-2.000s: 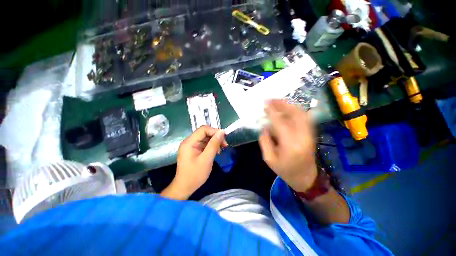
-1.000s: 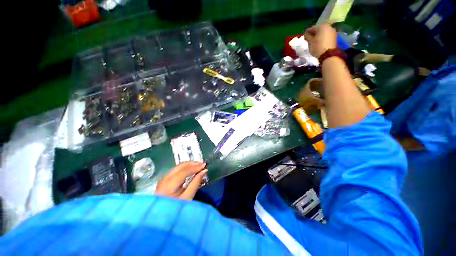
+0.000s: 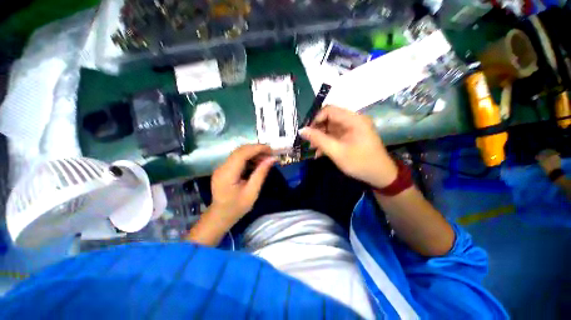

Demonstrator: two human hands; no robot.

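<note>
A silver-white phone mid-frame (image 3: 275,112) lies upright at the bench edge. A narrow black strip (image 3: 317,105) slants up and right from the frame's lower right side. My right hand (image 3: 354,145) pinches the strip's lower part between thumb and fingers. My left hand (image 3: 241,181) is at the frame's lower left corner, thumb and fingertips close together at its lower end; whether they grip the frame is blurred. Small dark and metallic bits show at the frame's lower end between the hands.
Black batteries (image 3: 156,122), a round clear dish (image 3: 208,117) and a white labelled box (image 3: 198,76) stand left. The parts box (image 3: 275,28) is behind. White paper (image 3: 388,72), a yellow screwdriver (image 3: 485,119) and a tape roll (image 3: 510,57) are right. A white fan (image 3: 75,200) is lower left; another person's hand (image 3: 551,161) far right.
My right hand has come back from the far upper right to the frame and now holds the black strip. My left hand stays at the frame's lower end. The view has shifted.
</note>
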